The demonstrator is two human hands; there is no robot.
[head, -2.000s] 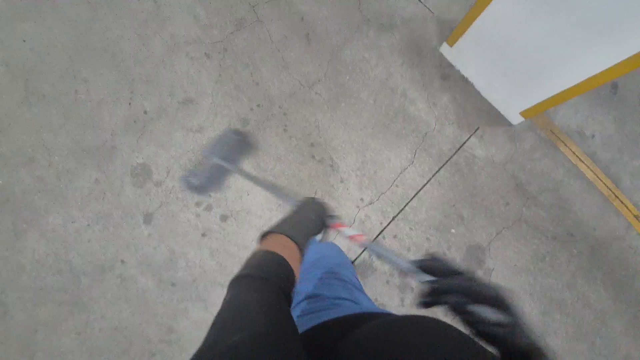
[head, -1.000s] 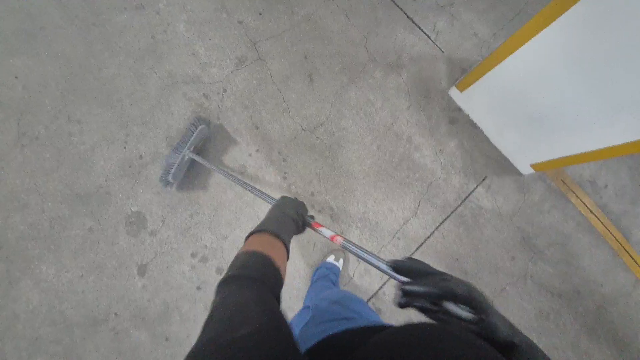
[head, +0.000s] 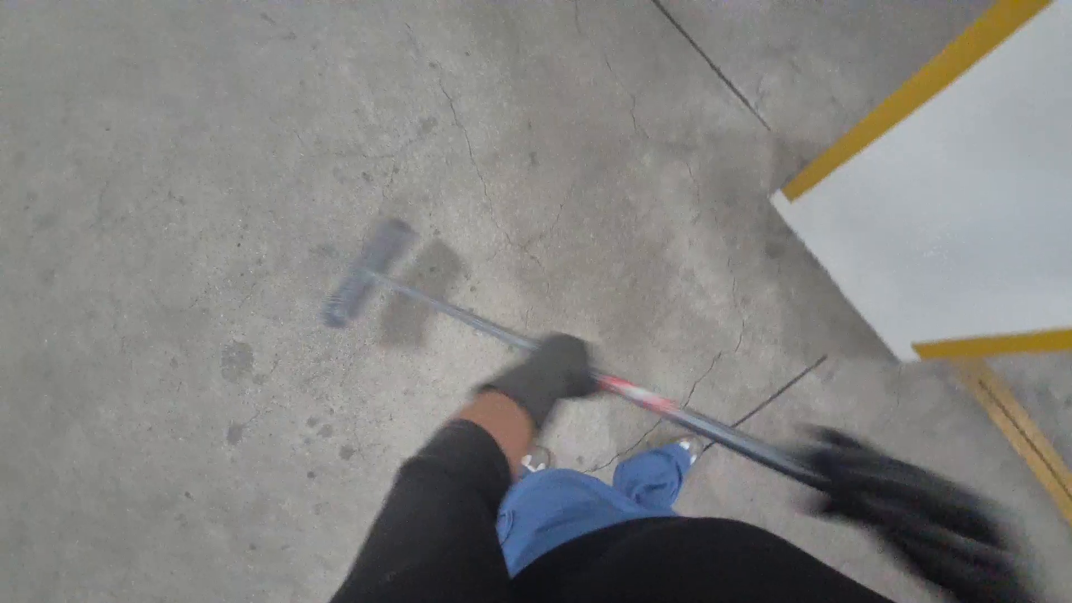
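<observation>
A push broom's long metal handle, with a red and white band, runs from the lower right toward the upper left. My left hand, in a dark glove, is closed around it between the band and the broom head. Near its other end my right hand, in a black glove, is blurred but wraps the handle. The grey broom head is blurred, with its shadow lying apart from it on the concrete floor.
A white panel with yellow edges stands at the upper right. A yellow floor strip runs from its lower corner. Cracks and dark joint lines cross the floor. My shoes show below the handle.
One second ago the broom head was at the left with its shadow touching it; now it is closer to my feet, and the shadow is separate from it. Both hands remain on the handle.
</observation>
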